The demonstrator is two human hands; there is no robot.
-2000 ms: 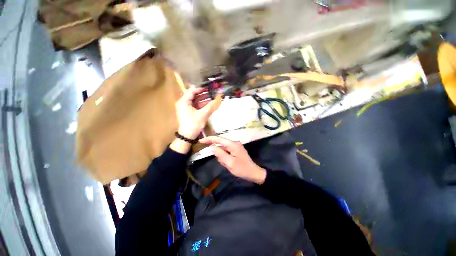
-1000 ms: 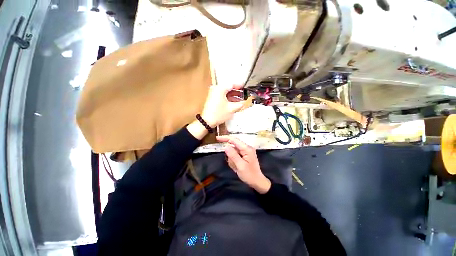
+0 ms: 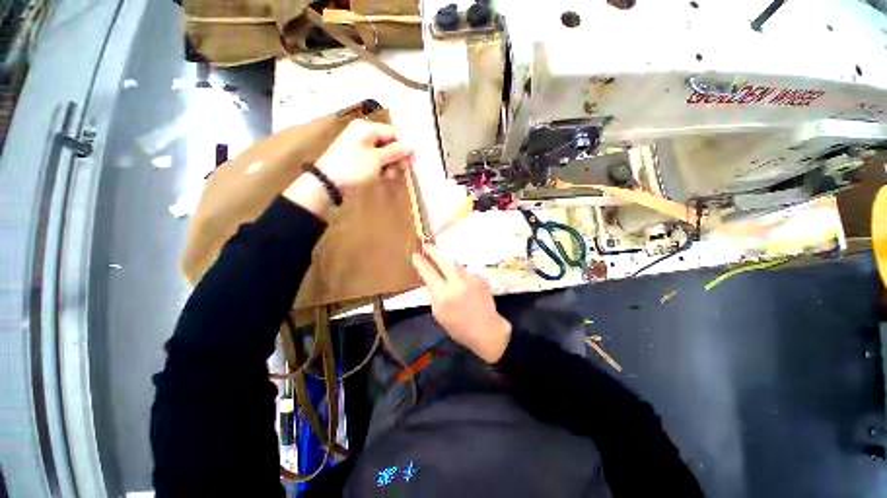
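The brown bag panel (image 3: 340,233) lies on the white table left of the needle area, with a light-tan binding strip (image 3: 415,202) along its right edge. My left hand (image 3: 365,156) pinches the upper part of that edge between thumb and fingers. My right hand (image 3: 465,303) has its fingertips at the lower end of the bound edge; whether they grip the cloth is unclear. The sewing machine (image 3: 671,78) stands to the right, its presser foot area (image 3: 486,185) beside the panel. Tan tape (image 3: 642,202) runs along the machine bed.
Dark green-handled scissors (image 3: 554,245) lie on the machine bed. Brown bags (image 3: 233,31) are heaped behind at the upper left. Brown straps (image 3: 326,389) hang below the table edge. A shiny metal-topped bench (image 3: 136,292) is at the left. A yellow disc (image 3: 881,233) is at the right edge.
My left hand has moved left and up from beside the needle area to the panel's upper edge. The binding along the edge now shows more, and hanging straps have come into view.
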